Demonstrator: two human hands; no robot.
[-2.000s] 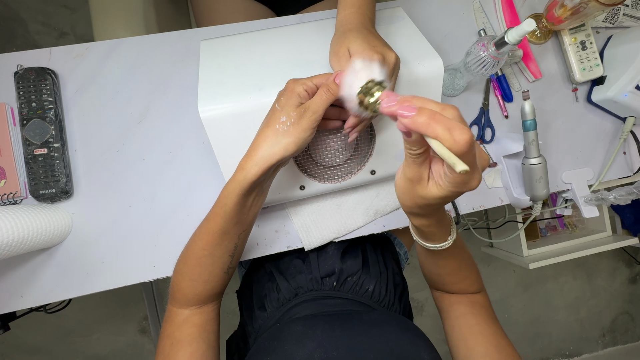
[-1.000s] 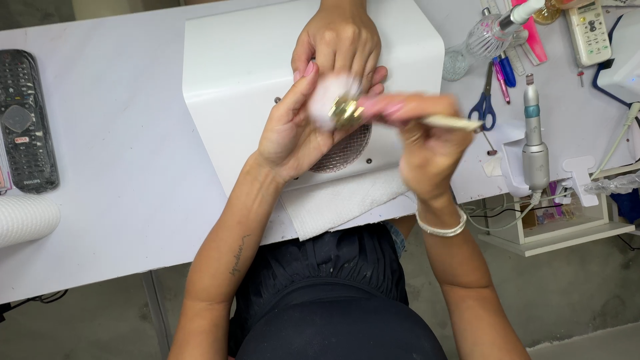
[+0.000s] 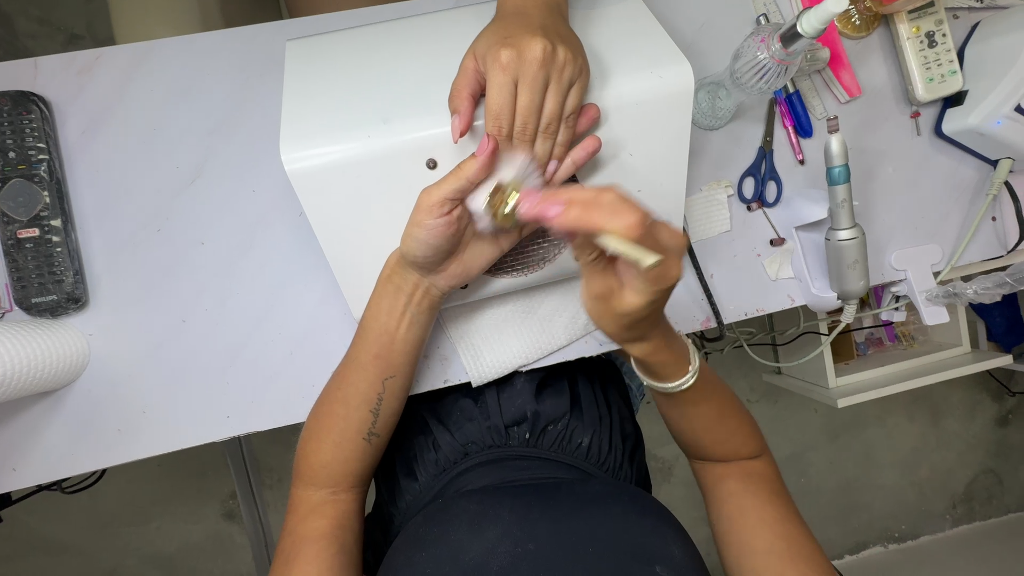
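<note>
My right hand (image 3: 624,248) is shut on the pale handle of a soft dusting brush (image 3: 502,196) with a gold-coloured ferrule; its light bristles are motion-blurred over my left palm. Palm up, my left hand (image 3: 464,220) lies beneath the fingers of another person's hand (image 3: 528,88), which rests palm down above a white nail dust collector (image 3: 368,136). Part of the collector's round mesh grille (image 3: 528,254) shows below my left hand. Whether my left fingers grip the other hand is partly hidden.
White paper towel (image 3: 520,324) lies at the near edge. To the right are blue-handled scissors (image 3: 760,172), a nail drill handpiece (image 3: 844,216) in its cradle, a glass bottle (image 3: 764,60) and pens. A black remote control (image 3: 40,208) and a paper roll (image 3: 40,360) are at left.
The other person's hand, bunched with mine two seconds ago, now lies flat with fingers extended. My left hand has turned palm up beneath it. The brush has moved down towards my left palm.
</note>
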